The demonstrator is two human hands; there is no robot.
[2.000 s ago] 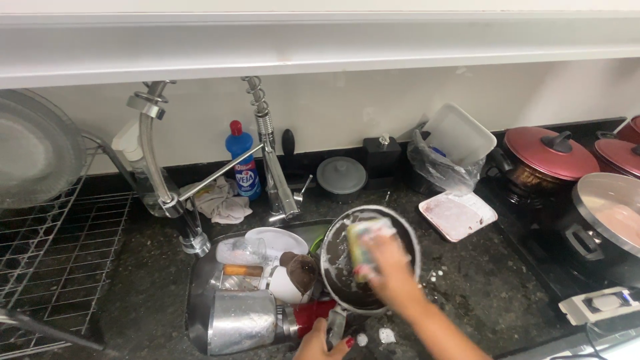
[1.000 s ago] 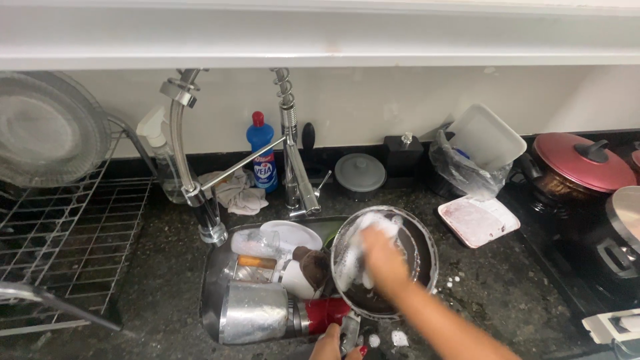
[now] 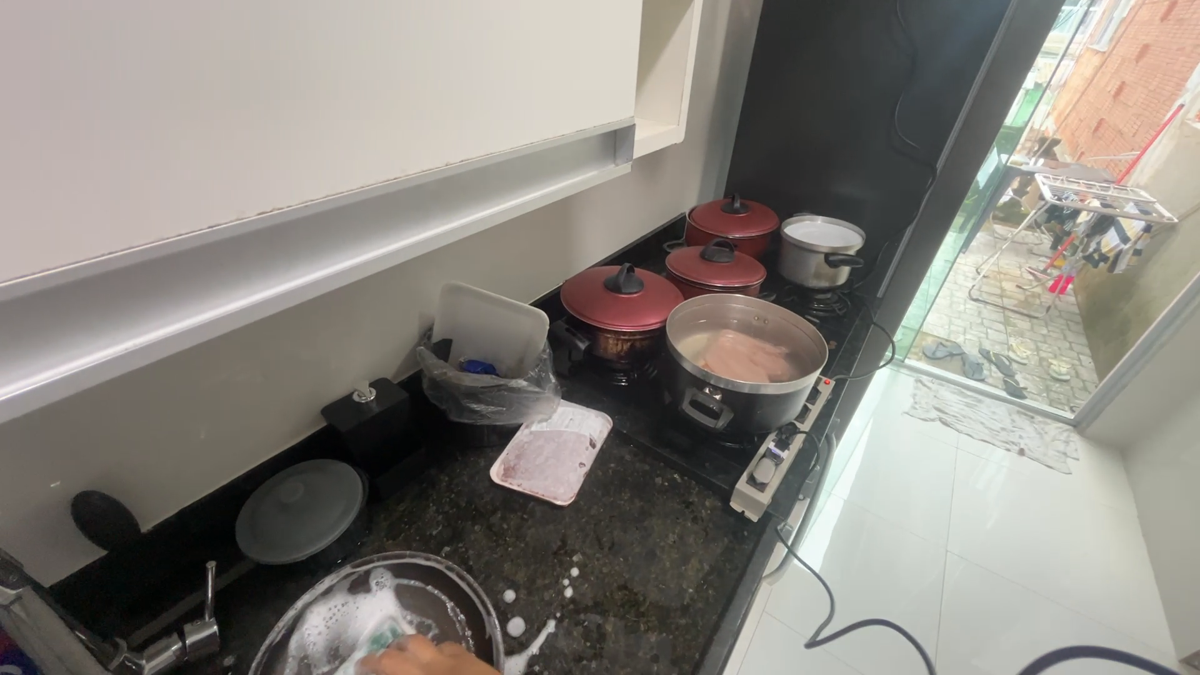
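At the bottom edge of the head view, my right hand (image 3: 427, 656) presses a foamy sponge (image 3: 384, 639) against the inside of a dark round pan (image 3: 469, 600). White suds cover much of the pan's inner surface. Only the fingers and back of this hand show. My left hand is out of the frame. The pan's lower part and its handle are cut off by the frame edge. Drops of foam (image 3: 516, 626) lie on the dark stone counter to the right of the pan.
A faucet lever (image 3: 211, 600) and a grey lidded container (image 3: 302, 511) stand left. Behind are a bag-lined bin (image 3: 487, 398) and a stained foam tray (image 3: 553, 452). Red-lidded pots (image 3: 623, 300) and a large pot with meat (image 3: 747, 347) occupy the stove, beside a power strip (image 3: 783, 450) with cables.
The view has swung far to the right, so the sink's dishes and my left hand have left the frame. My right hand remains inside the pan with the sponge.
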